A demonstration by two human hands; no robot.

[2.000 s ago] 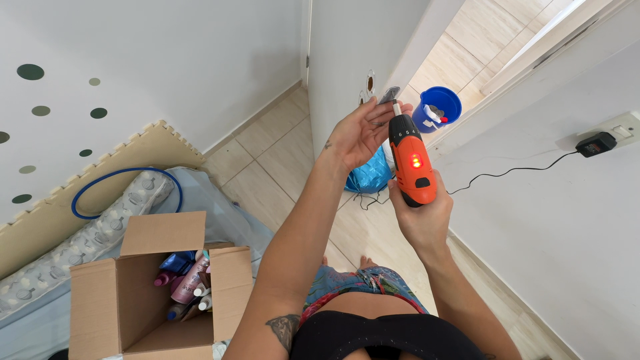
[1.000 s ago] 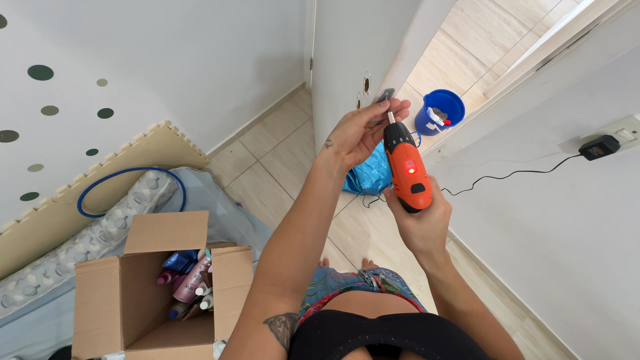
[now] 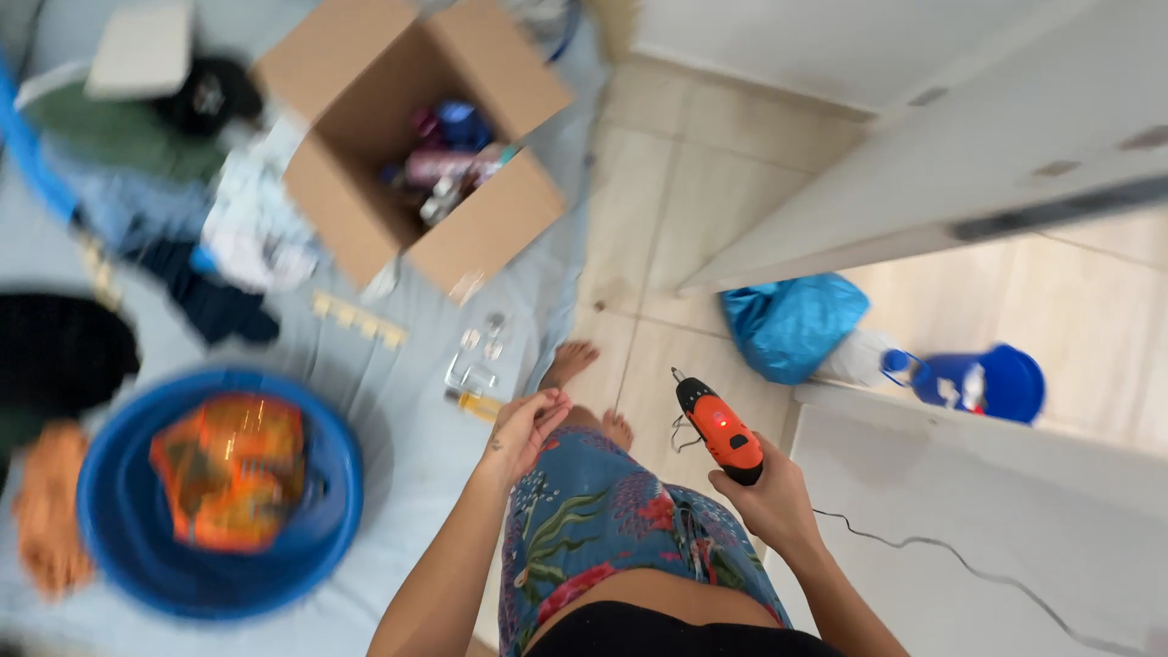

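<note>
My right hand (image 3: 768,493) grips an orange and black cordless screwdriver (image 3: 723,429) by its rear end; a red light glows on it and its bit points up and left. My left hand (image 3: 529,431) is over the bed's edge with its fingers bent and close together; whether something small is between them cannot be told. Just beyond that hand lie a yellow-handled tool (image 3: 479,406) and small clear items (image 3: 476,372) on the light blue sheet. The white door (image 3: 876,182), with cutouts and a dark strip on its edge, stands at the upper right.
An open cardboard box (image 3: 365,146) of bottles and a blue basin (image 3: 109,511) holding an orange package are on the bed, near clothes (image 3: 155,137). A blue bag (image 3: 794,324), a plastic jug (image 3: 858,356) and a blue bucket (image 3: 1017,383) stand by the doorway. A black cable (image 3: 949,547) runs at right.
The view has swung toward the bed. My hands have moved away from the door edge and apart; my left hand is now by the bed, while the screwdriver remains in my right.
</note>
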